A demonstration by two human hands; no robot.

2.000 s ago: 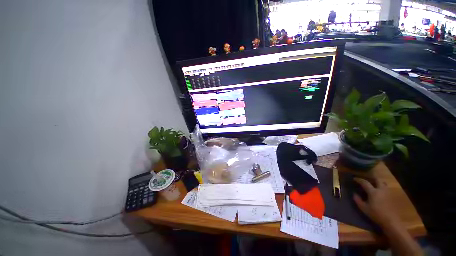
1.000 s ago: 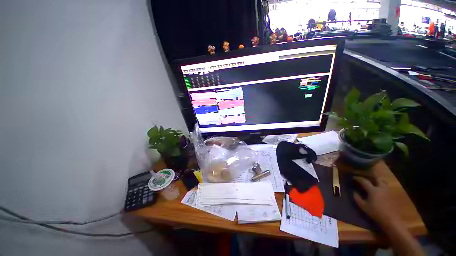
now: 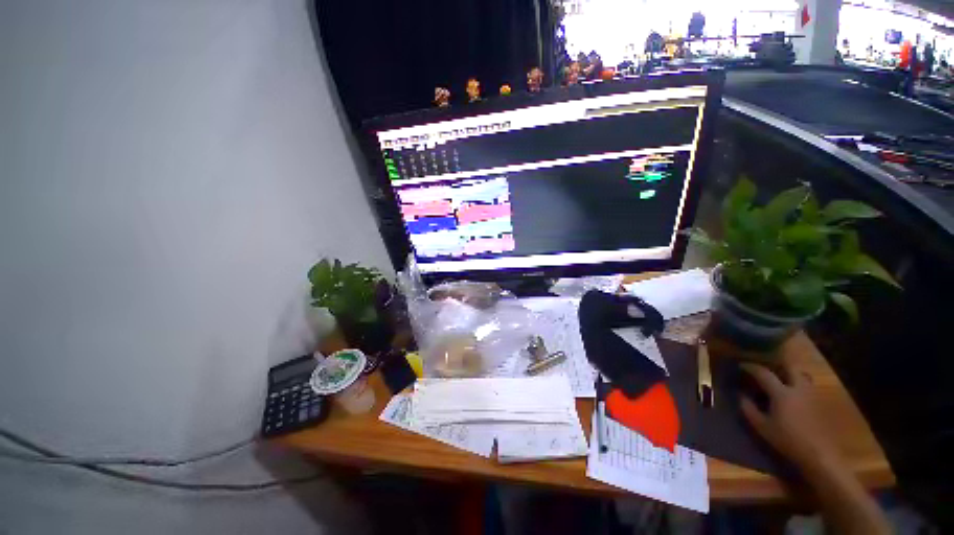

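Observation:
My right hand (image 3: 787, 416) lies palm down at the right of the desk, over the edge of the dark grey mouse pad (image 3: 722, 434). Its fingers are bent over a small black mouse, mostly hidden beneath them and hard to tell from the dark pad. My left hand is not in view. The monitor (image 3: 586, 199) stands in front, showing pink, blue and white shapes at left and a black area at right. A slim yellowish tool (image 3: 704, 372) lies on the pad, left of my right hand.
Black fabric (image 3: 617, 340) and red-orange fabric (image 3: 645, 414) lie beside the pad. Paper sheets (image 3: 497, 402), a metal clip (image 3: 545, 363) and a clear bag (image 3: 476, 329) are at centre. A calculator (image 3: 291, 397), lidded cup (image 3: 340, 372) and plant (image 3: 347, 293) stand left; a larger plant (image 3: 785, 251) stands right.
The camera view has shifted very slightly. My right hand stays in about the same place, and the things on the desk have not moved.

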